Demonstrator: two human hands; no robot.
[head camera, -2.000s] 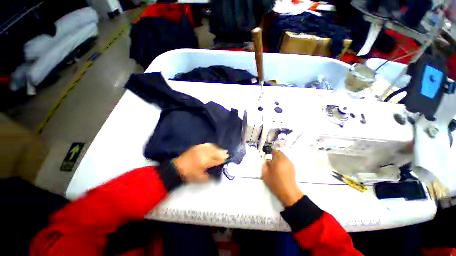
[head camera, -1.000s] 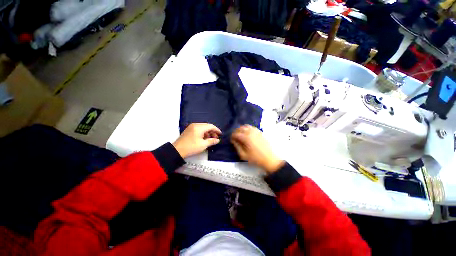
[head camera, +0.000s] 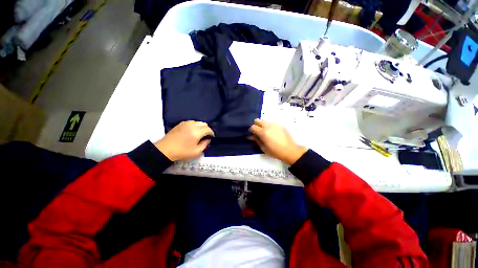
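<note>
A dark navy garment panel (head camera: 196, 97) lies on the white machine table, left of the sewing machine's needle end, with a bunched part reaching to the back edge. My left hand (head camera: 187, 139) holds the panel near its lower left, fingers curled at the cloth. My right hand (head camera: 274, 140) has its fingertips on the panel's lower right edge; whether it pinches the cloth is hard to tell. The white sewing machine (head camera: 388, 94) stands to the right, and the presser foot area (head camera: 304, 106) has no panel under it.
Yellow snips (head camera: 376, 147) and a flat black rectangle, maybe a phone (head camera: 420, 159), lie by the machine base. A printed ruler (head camera: 236, 172) runs along the front edge. A brown rod (head camera: 332, 12) and a greyish jar (head camera: 401, 43) stand behind the machine. A pale blue trough (head camera: 251, 14) lies behind.
The panel has gone from bunched beside the needle to lying flatter on the left. My right hand has left the needle area for the panel's edge. My hands are now farther apart.
</note>
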